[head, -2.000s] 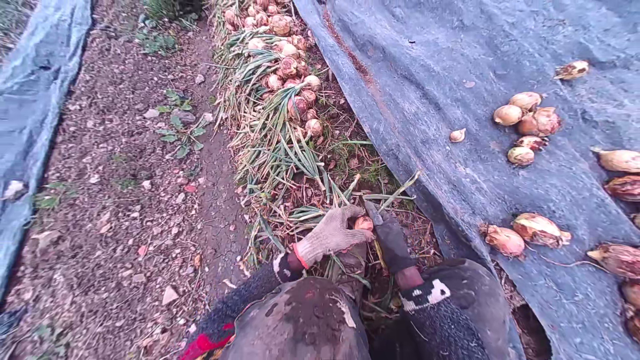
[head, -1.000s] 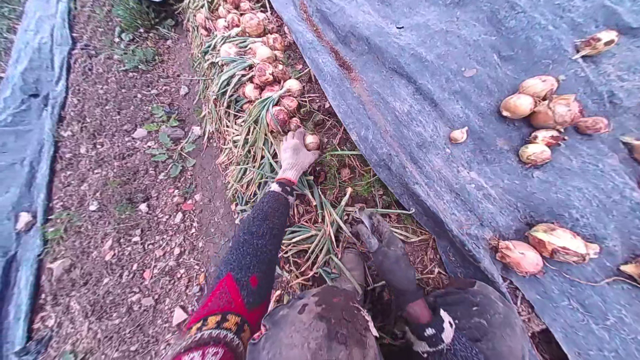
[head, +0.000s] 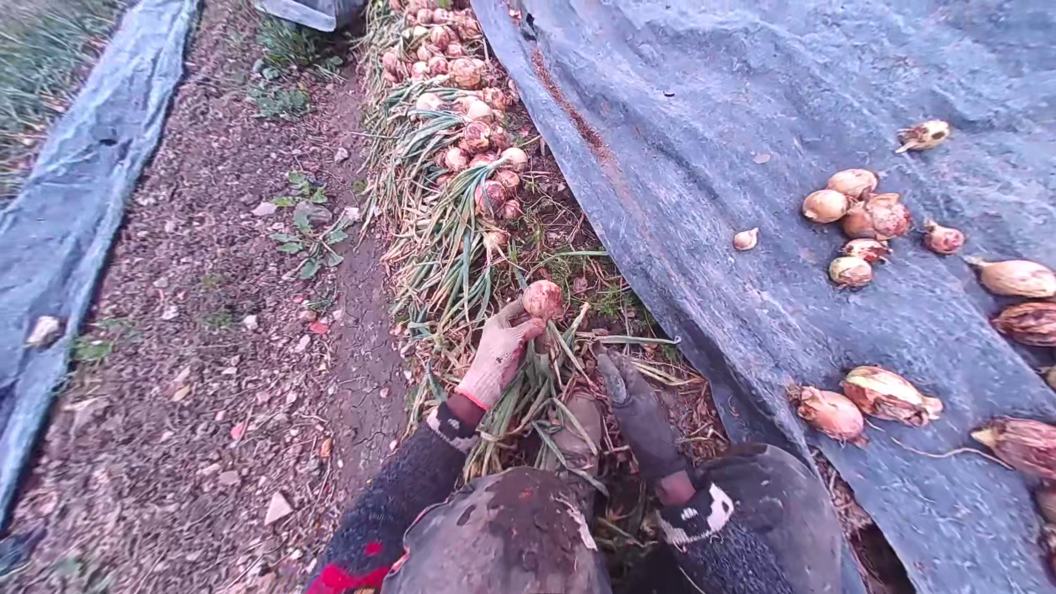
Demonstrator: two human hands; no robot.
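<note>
My left hand (head: 502, 351), in a pale knit glove, holds an onion (head: 542, 299) by its neck, the round bulb pointing up and away from me. Long green and dry onion leaves (head: 528, 396) trail from there toward my knees. To the right, my right hand (head: 631, 396) wears a dark, soiled glove and hovers beside the leaves, its fingers pointing forward. Whether it holds anything is unclear. Ahead of both hands lies a row of pulled onions (head: 487, 165) with their green tops (head: 445, 247) spread to the left.
Grey-blue ground fabric (head: 701, 247) spreads on the right, with several loose onions (head: 879, 216) on it. Bare stony soil (head: 223, 330) with small weeds (head: 305, 227) runs along the left, beside another fabric strip (head: 107, 165). My muddy knees (head: 503, 536) are close below my hands.
The onion held between both hands two seconds ago is gone from there. One second ago my left hand reached forward to the row; it is now back nearer my knees with an onion and its leaves.
</note>
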